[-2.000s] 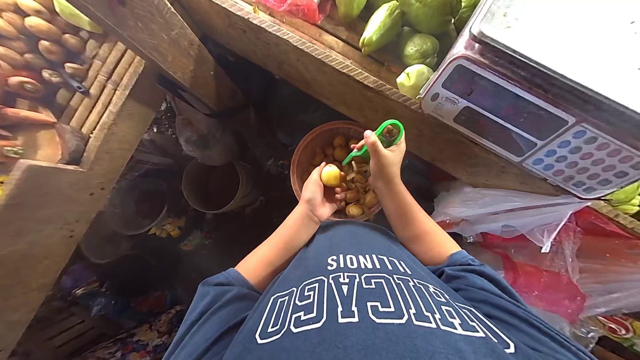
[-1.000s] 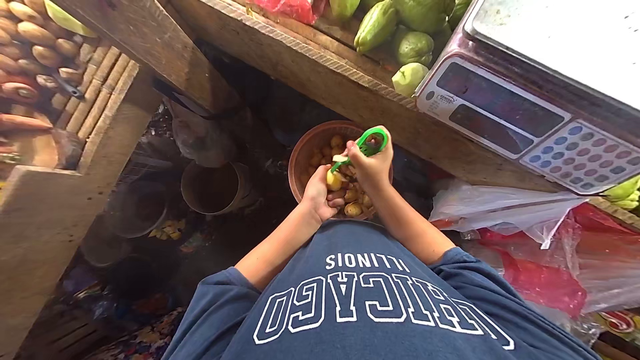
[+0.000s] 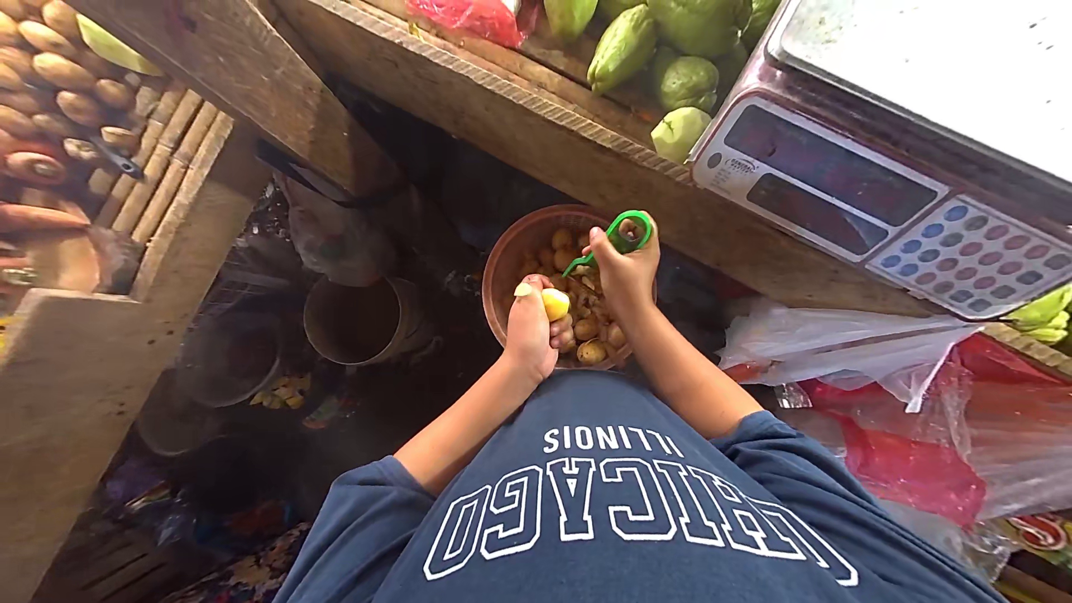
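Over a brown plastic basin (image 3: 496, 280) my left hand (image 3: 533, 328) grips a small peeled yellow potato (image 3: 554, 305), with a pale bit of peel by the thumb. My right hand (image 3: 626, 270) is closed around a green-handled peeler (image 3: 634, 219), its narrow green end pointing down-left, apart from the potato. Small unpeeled potatoes (image 3: 591, 352) and peelings lie in the basin below both hands. How the fingers wrap the handle is partly hidden.
A wooden stall edge (image 3: 536, 142) runs above the basin, bearing green chayotes (image 3: 624, 48) and a digital scale (image 3: 829, 180). Plastic bags (image 3: 846, 343) hang at right. A bucket (image 3: 356, 322) stands left of the basin. Potatoes (image 3: 63, 71) and carrots (image 3: 38, 218) lie on the left stall.
One second ago the peeler was against the potato; now the two are apart. My left hand has turned, its thumb now uppermost beside the potato.
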